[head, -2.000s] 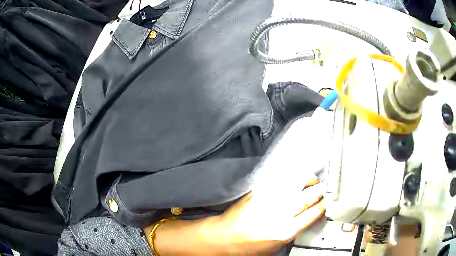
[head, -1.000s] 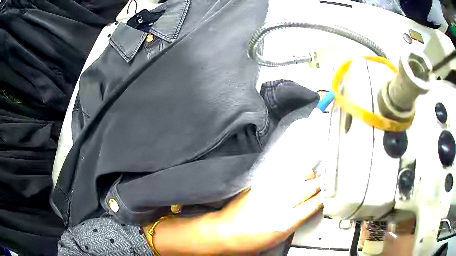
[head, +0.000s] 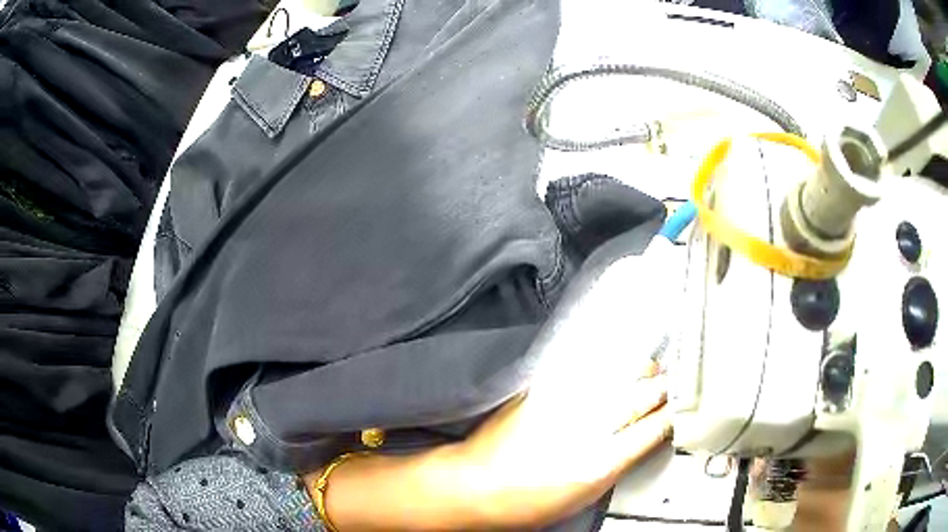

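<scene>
A dark grey denim jacket (head: 364,239) lies spread on the white machine table, collar at the upper left, one cuff with a brass-coloured button at the lower left. My left hand (head: 582,416), with a yellow bangle and dotted sleeve, reaches over the jacket's lower edge. It is overexposed, and its fingertips are hidden behind the white sewing machine head (head: 738,343). Whether it grips cloth cannot be told. A blurred brown patch under the machine head may be part of my right hand (head: 821,497); its fingers cannot be made out. The needle area is hidden.
A gooseneck metal tube (head: 665,73) curves behind the machine head. A yellow elastic band (head: 769,255) loops round a metal post (head: 832,197). A blue piece (head: 679,221) shows at the head's left edge. Dark garments (head: 62,270) hang along the left side.
The view has shifted slightly. My left hand and the jacket have stayed in nearly the same place.
</scene>
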